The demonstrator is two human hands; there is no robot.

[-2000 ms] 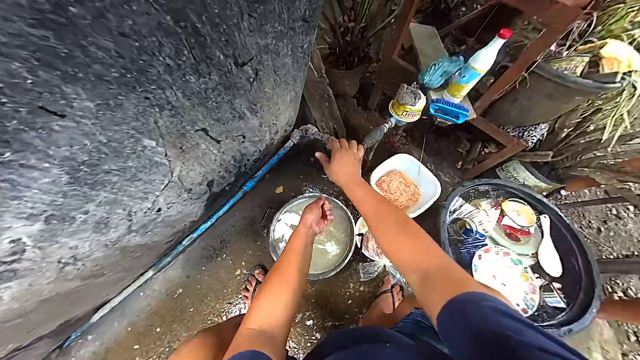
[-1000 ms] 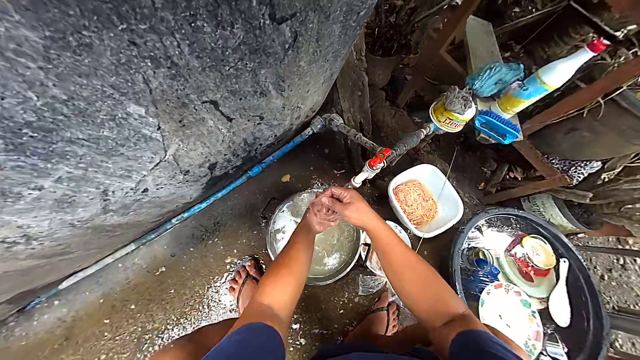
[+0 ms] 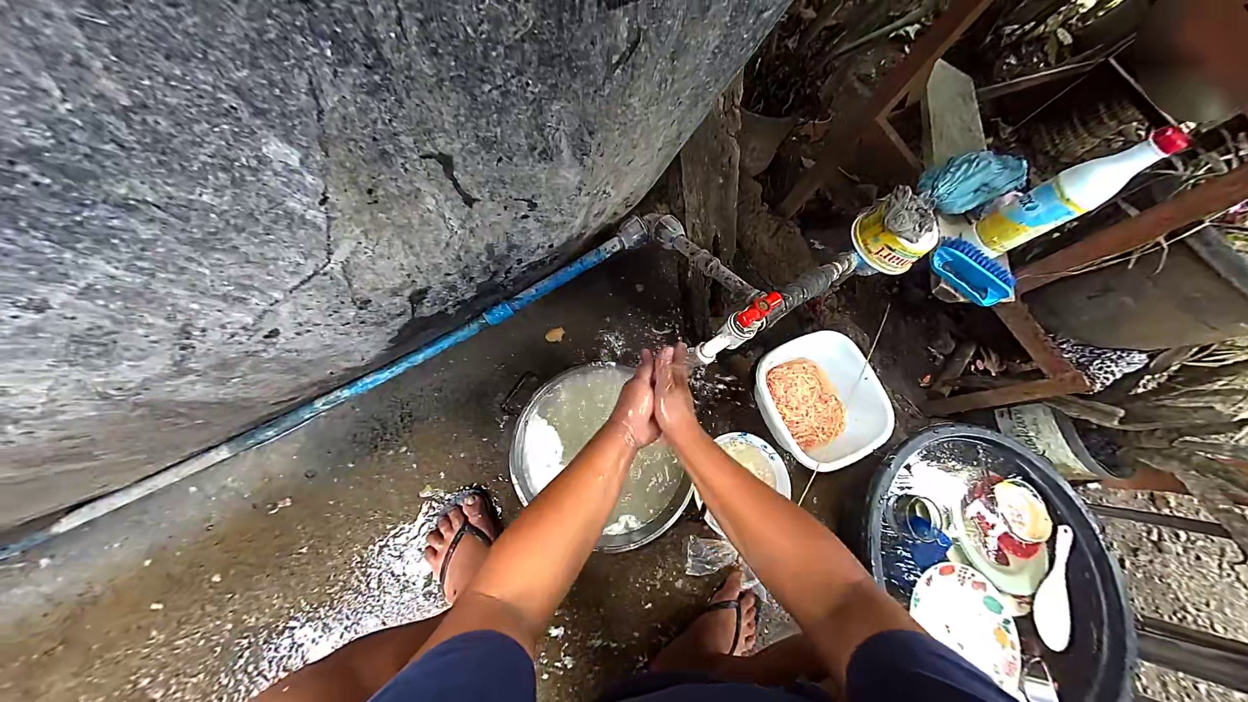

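My left hand [image 3: 636, 402] and my right hand [image 3: 673, 395] are pressed palm to palm, wet, beside the spout of a tap [image 3: 717, 343] with a red handle [image 3: 759, 310]. Neither palm shows what, if anything, lies between them. Below them on the ground stands a round metal basin [image 3: 541, 390] with cloudy whitish liquid. Right of the tap, a white square tub [image 3: 870, 437] contains a pinkish-orange shredded mass [image 3: 805, 402]. A bowl [image 3: 780, 466] with pale contents is partly behind my right forearm.
A black tub [image 3: 882, 487] at the right holds plates, a cup and a white rice paddle [image 3: 1053, 590]. Behind the tap are a blue brush [image 3: 973, 271], a bottle [image 3: 1082, 190] and a tin [image 3: 892, 239]. A blue pipe [image 3: 429, 351] follows the grey wall [image 3: 292, 175]. Clear plastic [image 3: 710, 554] lies near my foot.
Two seconds ago my hands were apart, the right one over the tap and the left over the basin. They came together one second ago and now lie flat against each other near the spout.
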